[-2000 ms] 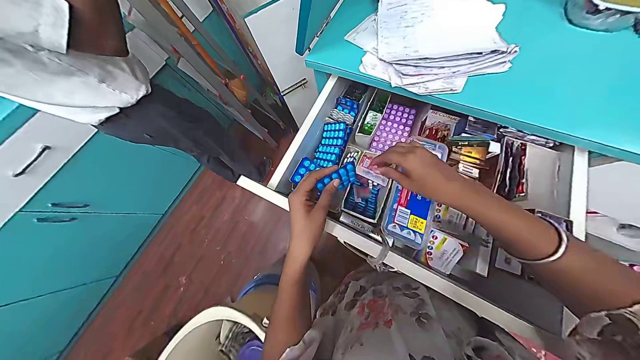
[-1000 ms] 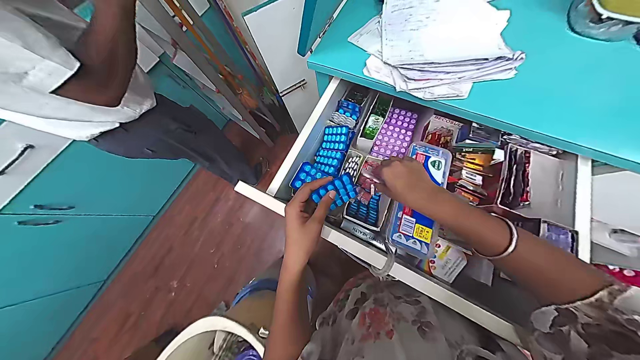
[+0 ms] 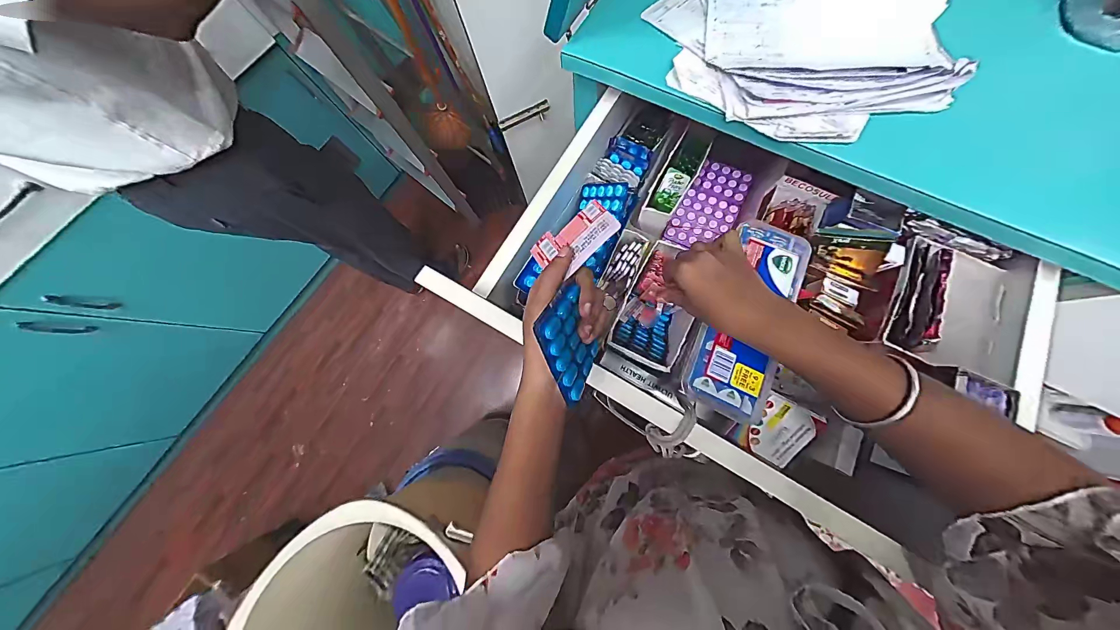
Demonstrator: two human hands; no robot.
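My left hand holds a blue blister pack of tablets hanging down from the palm and a pink-and-white printed strip between thumb and fingers, at the left side of an open drawer. My right hand is over a small compartment of pinkish strips, its fingers bent; whether they grip a strip is hidden. Around it lie a purple blister sheet, silver strips with dark capsules, dark-blue strips and a clear-lidded blue box. More blue blister packs fill the left compartment.
A stack of papers rests on the teal countertop behind the drawer. At the left a person in a white shirt stands by teal cabinets. An open bin is below, near my left forearm. Packets and cartons crowd the drawer's right part.
The pink-and-white strip now shows in my left hand, and the blue blister pack there has turned to hang downward. My right hand remains over the drawer's middle compartments.
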